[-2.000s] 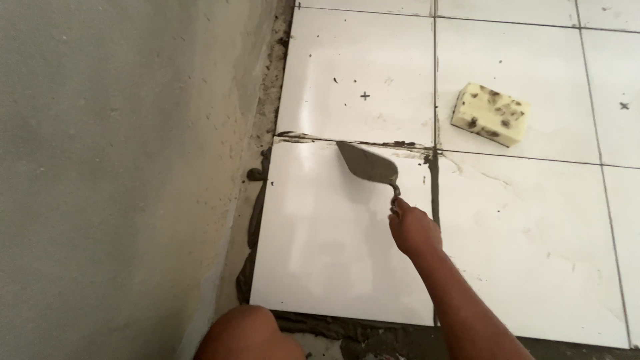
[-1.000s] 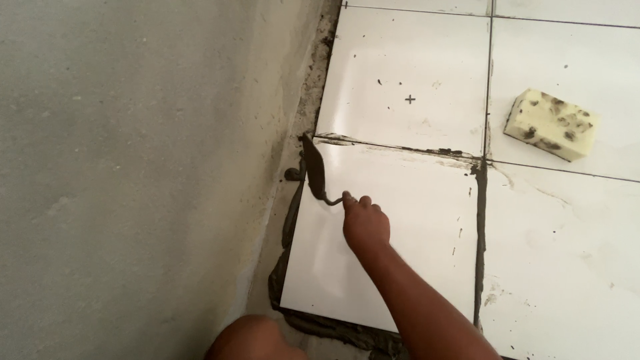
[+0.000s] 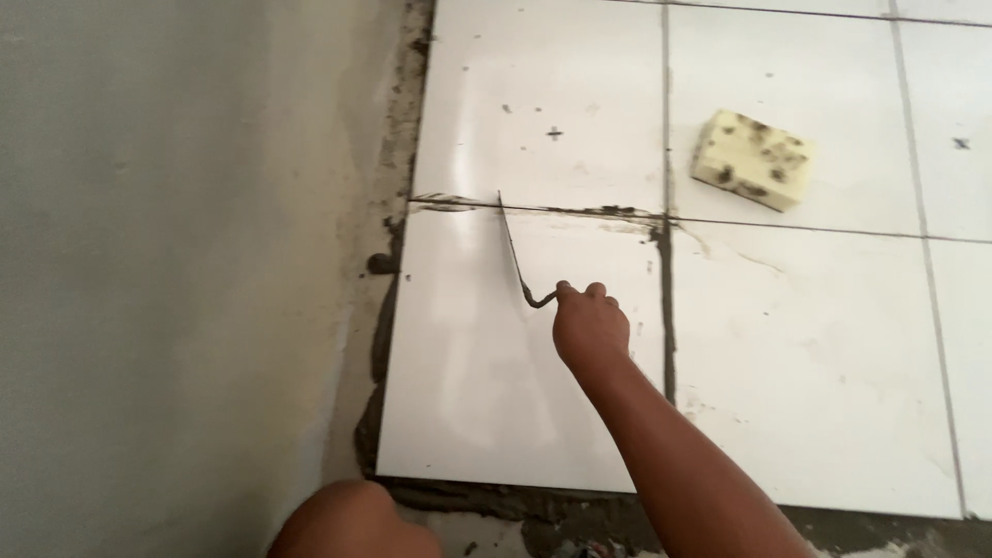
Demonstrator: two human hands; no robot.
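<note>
My right hand point(image 3: 593, 322) is closed around the handle of a pointing trowel point(image 3: 513, 252), whose blade is turned edge-on to the view. The blade's tip lies at the mortar-smeared joint between two white floor tiles. The near white tile point(image 3: 496, 372) lies under the trowel and my forearm; the far tile point(image 3: 535, 85) bears a small dark cross mark. A yellow sponge point(image 3: 752, 163) with dark stains rests on the tile to the right. My left hand is not in view.
A grey wall point(image 3: 155, 232) rises on the left. Dark wet mortar point(image 3: 376, 418) borders the near tile on its left and front edges. A rounded bare body part, probably a knee point(image 3: 349, 523), shows at the bottom. More tiles point(image 3: 806, 349) extend right.
Since one second ago, my right hand has carried the trowel rightward from the near tile's far left corner, along the joint. The blade has turned from showing its face to edge-on.
</note>
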